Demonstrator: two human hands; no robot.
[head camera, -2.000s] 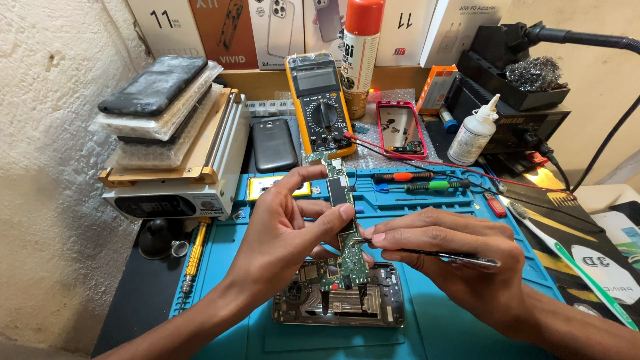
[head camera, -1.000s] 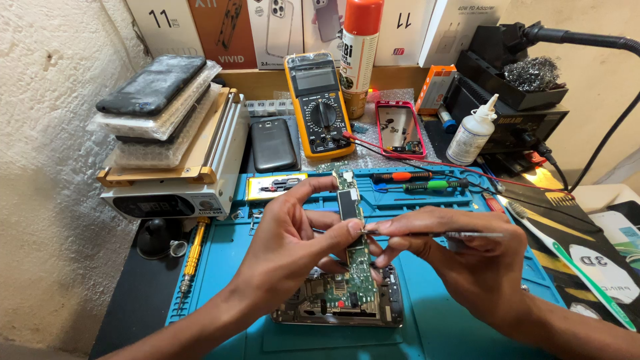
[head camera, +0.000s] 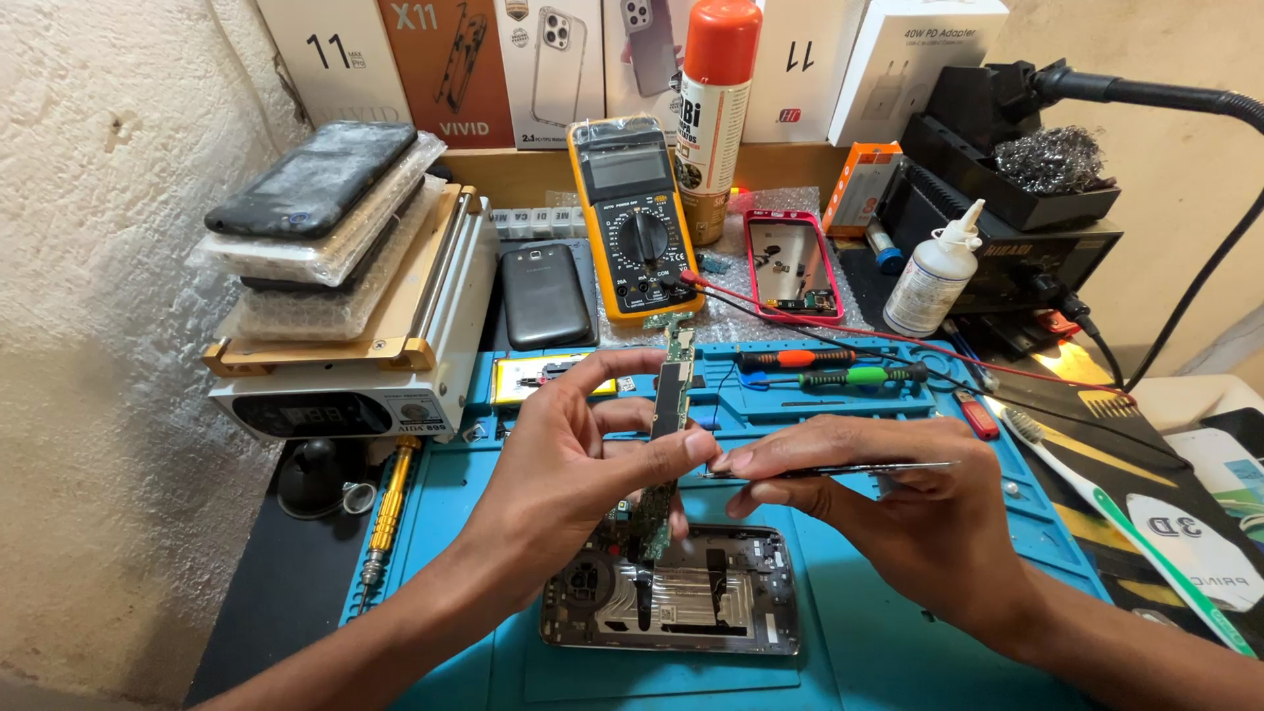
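Observation:
Above an opened phone housing (head camera: 691, 602), my left hand (head camera: 583, 454) grips a long green phone circuit board (head camera: 671, 395) upright by its edges between thumb and fingers. My right hand (head camera: 869, 494) is closed around thin metal tweezers (head camera: 849, 470), held nearly level. Their tips point left beside the board, close to my left thumb; whether they touch the board cannot be told. The housing lies on a blue silicone repair mat (head camera: 869, 632), with its dark inside facing up.
Behind the hands stand a yellow multimeter (head camera: 637, 222), a red-capped spray can (head camera: 716, 118) and a white dropper bottle (head camera: 933, 272). Two screwdrivers (head camera: 859, 376) rest on the mat. Phones are stacked on a white machine (head camera: 336, 405) at left. A toothbrush (head camera: 1116, 523) lies at right.
The board has turned and tilted in my left hand, and more of the housing shows beneath it than a second ago. My right hand remains beside the board with the tweezers.

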